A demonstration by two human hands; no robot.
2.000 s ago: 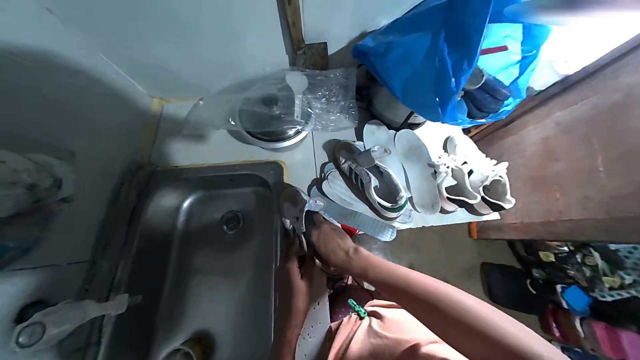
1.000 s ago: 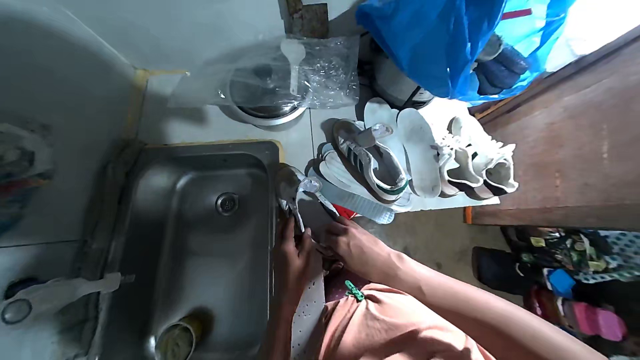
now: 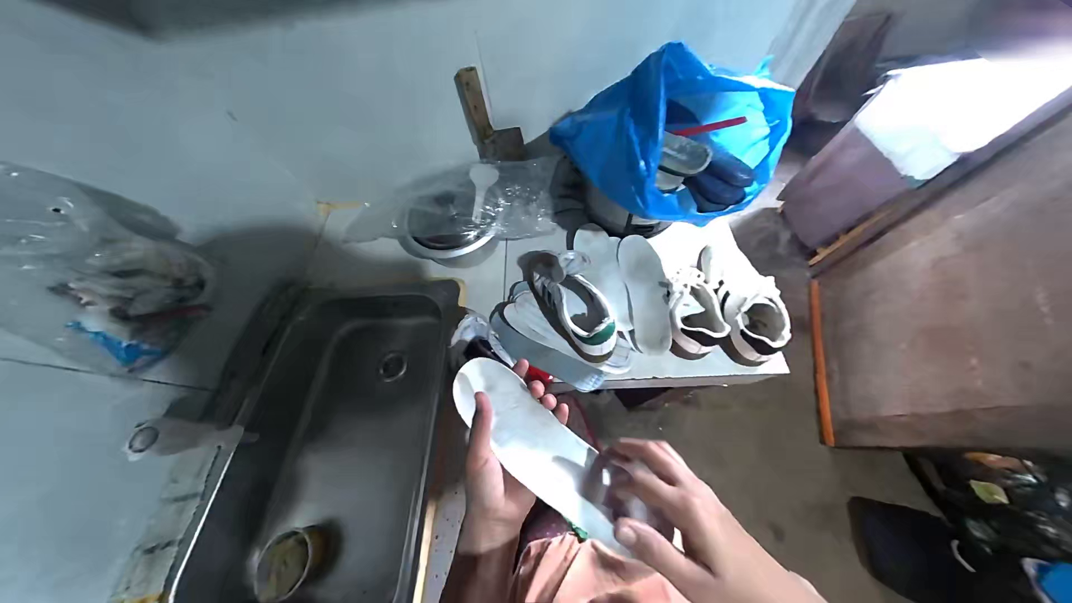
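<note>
A white insole (image 3: 536, 444) lies slanted in my left hand (image 3: 498, 469), whose thumb rests on its face and whose fingers wrap the far edge. My right hand (image 3: 682, 511) is over the lower end of the insole, fingers spread and somewhat blurred; whether it touches is hard to tell. Beyond them on the white counter are a striped sneaker (image 3: 578, 310) on top of pale insoles, two more insoles (image 3: 645, 293) side by side, and a pair of white laced shoes (image 3: 758, 322). A dark shoe (image 3: 473, 343) sits partly hidden behind the insole's tip.
At the left is a metal sink (image 3: 368, 444) with a cup (image 3: 285, 561) in it. A lidded pot (image 3: 448, 230) under clear plastic stands behind. A blue plastic bag (image 3: 628, 126) with shoes is at the back. A brown wooden panel (image 3: 946, 310) stands at the right.
Both hands were low beside the sink at a dark shoe; now they are raised with the white insole in the left one. The view has shifted.
</note>
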